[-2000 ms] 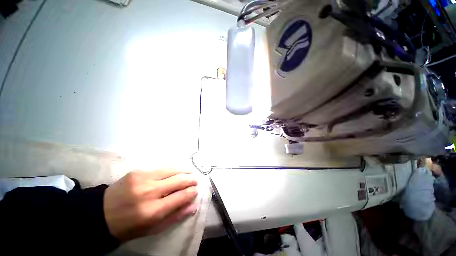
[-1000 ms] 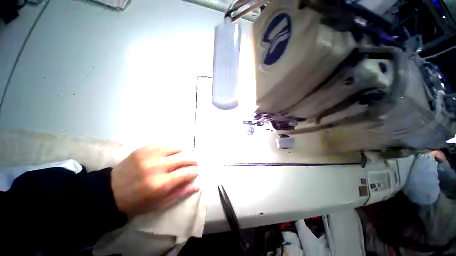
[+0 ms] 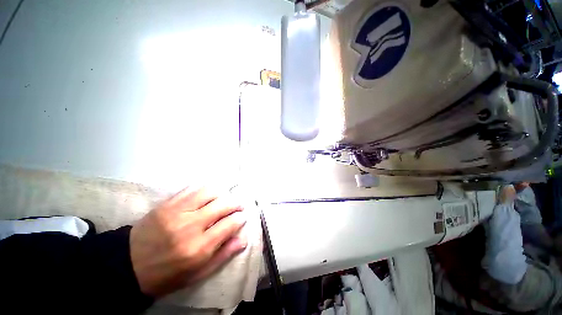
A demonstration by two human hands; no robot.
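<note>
Pale beige cloth (image 3: 212, 295) lies along the front of the white table at lower left. My left hand (image 3: 188, 240) lies palm down on it and holds it down, with fingers pointing right and close together; the thumb cannot be made out. Dark narrow scissors (image 3: 270, 246) point up along the cloth's right edge, tip beside the corner of the machine bed; their handles are out of the picture. My right hand is not in view. Glare washes out the cloth near my fingertips.
A cream sewing machine head (image 3: 425, 92) with a blue logo fills the upper right. A lamp (image 3: 301, 80) hangs left of it. Pale strips (image 3: 413, 283) hang or lie below the table edge (image 3: 323, 261). Another person's sleeve (image 3: 505, 240) shows at far right.
The cloth under my left hand was bunched at its lower part a second ago and now lies flatter. The scissors' tip has moved up and left to the cloth edge. The camera view has shifted.
</note>
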